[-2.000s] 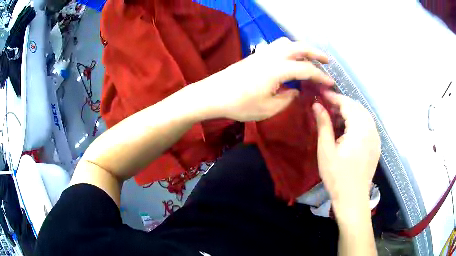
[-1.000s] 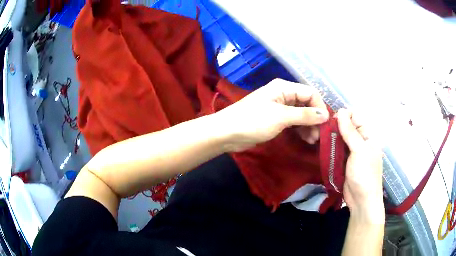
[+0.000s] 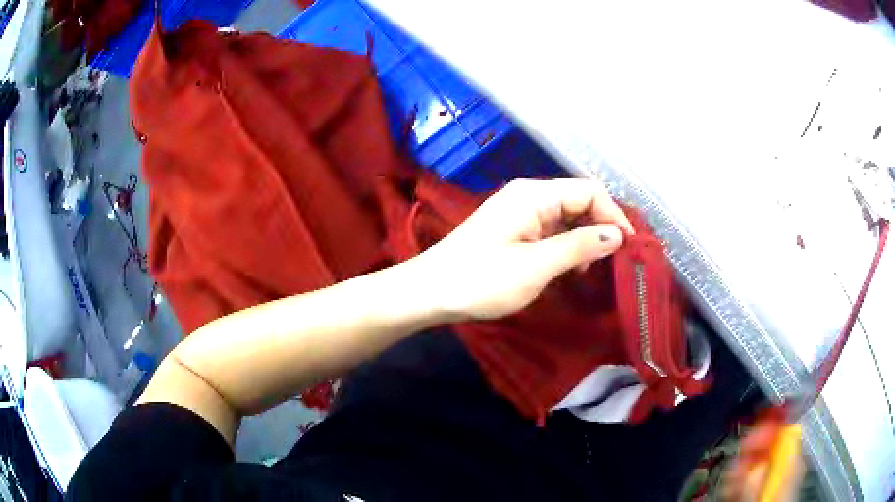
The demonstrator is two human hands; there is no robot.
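My left hand point(image 3: 535, 245) pinches the top end of a red zip point(image 3: 643, 314) with a silvery toothed line, between thumb and fingers. The zip hangs at the edge of the rust-red garment cloth point(image 3: 550, 343), over my black-clothed lap. White thin cloth point(image 3: 604, 394) shows under the red near the zip's lower end. My right hand point(image 3: 751, 456) is a blur at the lower right, cut off by the picture's edge, around the orange and yellow handles of the scissors point(image 3: 782, 461). The blades cannot be made out.
A large rust-red panel point(image 3: 236, 176) hangs at left against a blue crate point(image 3: 456, 127). The white table point(image 3: 707, 127) with a ruler strip point(image 3: 731, 314) along its edge is at right. A narrow red strip point(image 3: 854, 314) crosses the table edge. Threads litter the floor.
My right hand has let go of the zip and moved down to the lower right. The scissors have left their place at the table's right side. My left hand still holds the zip.
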